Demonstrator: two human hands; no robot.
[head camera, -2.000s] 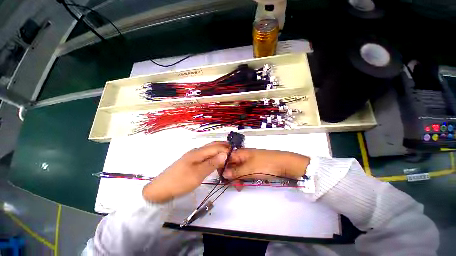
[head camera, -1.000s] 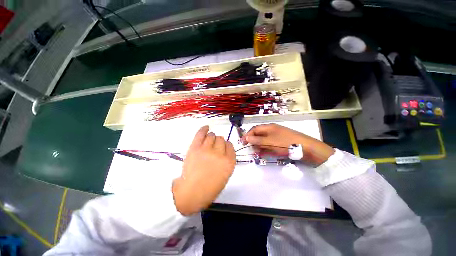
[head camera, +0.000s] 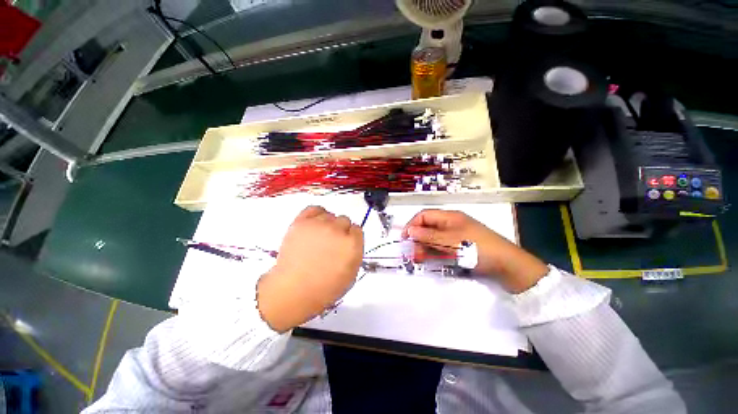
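Note:
A thin red and black wire harness lies across the white sheet and passes under and between my hands. My left hand is closed like a fist over the harness; its fingertips are hidden. My right hand pinches thin leads with thumb and index finger, and a white connector shows against its fingers. A black plug on a dark cable lies between the hands at the near wall of the parts tray. Small connectors sit on the harness below my right hand.
The cream parts tray holds red leads and darker leads. Behind it are a gold can and a fan. Black tape rolls and a tape dispenser stand right.
My left hand has moved a little left and away from my right hand. My right hand has shifted slightly down and now pinches the leads lower. The plug has shifted slightly left.

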